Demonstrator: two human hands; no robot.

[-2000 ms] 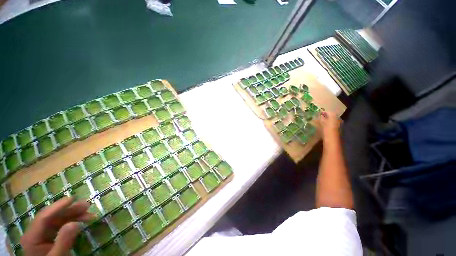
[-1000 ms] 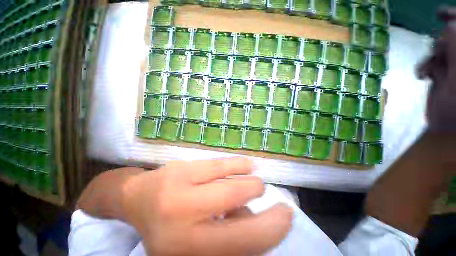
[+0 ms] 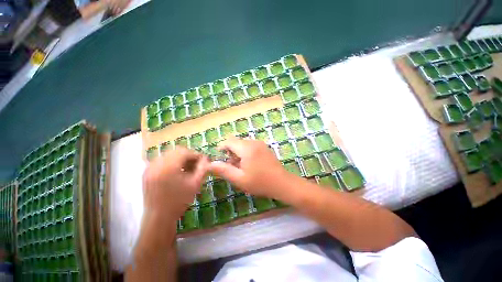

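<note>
My left hand and my right hand meet over the middle of the central cardboard sheet. Their fingertips are close together, and something small and greenish seems to lie between them, but blur hides what it is. Rows of green circuit board modules cover the sheet, with a bare tan strip across its upper part. My hands hide some of the left and middle boards.
Stacked loaded sheets stand at the left. A partly filled sheet with loose boards lies at the right. White padding is under the central sheet. A long dark-green surface runs behind. Another person's hand shows at the top left.
My left hand has moved from the near edge up over the central sheet. My right hand has come in from the right to meet it. The view has shifted and tilted.
</note>
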